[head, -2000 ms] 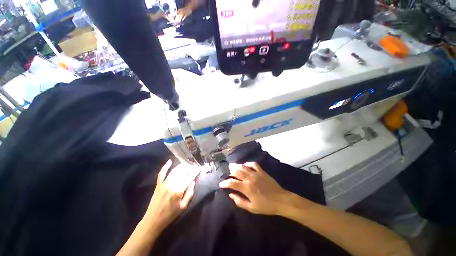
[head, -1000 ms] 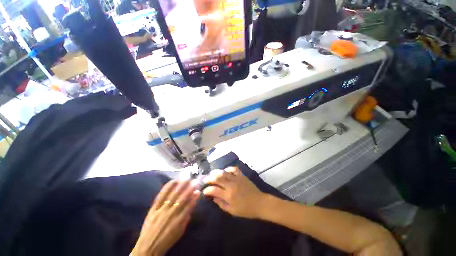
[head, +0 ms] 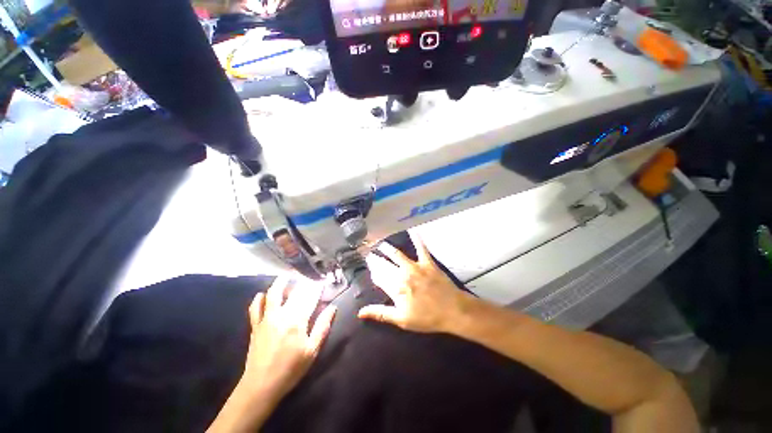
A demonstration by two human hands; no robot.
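A black garment piece (head: 364, 372) lies under the needle area of the white JACK sewing machine (head: 339, 169) and spreads toward me. My left hand (head: 288, 334) rests on the cloth just left of the presser foot (head: 339, 283), fingers spread and pointing at it. My right hand (head: 415, 287) lies on the cloth right of the foot, fingers spread, partly behind the tension parts. The needle is too small to make out. A larger heap of black cloth (head: 68, 254) lies at the left.
A lit smartphone (head: 427, 51) stands above the machine arm. A thick dark padded tube (head: 165, 76) slants down to the machine head. Orange items (head: 660, 49) sit at the arm's right end. A ruler-marked bed edge (head: 626, 254) lies at the right.
Compared with a second ago, my hands are farther apart, on either side of the foot, and the fingers of both are more spread. The camera view has shifted, with the phone now higher in frame.
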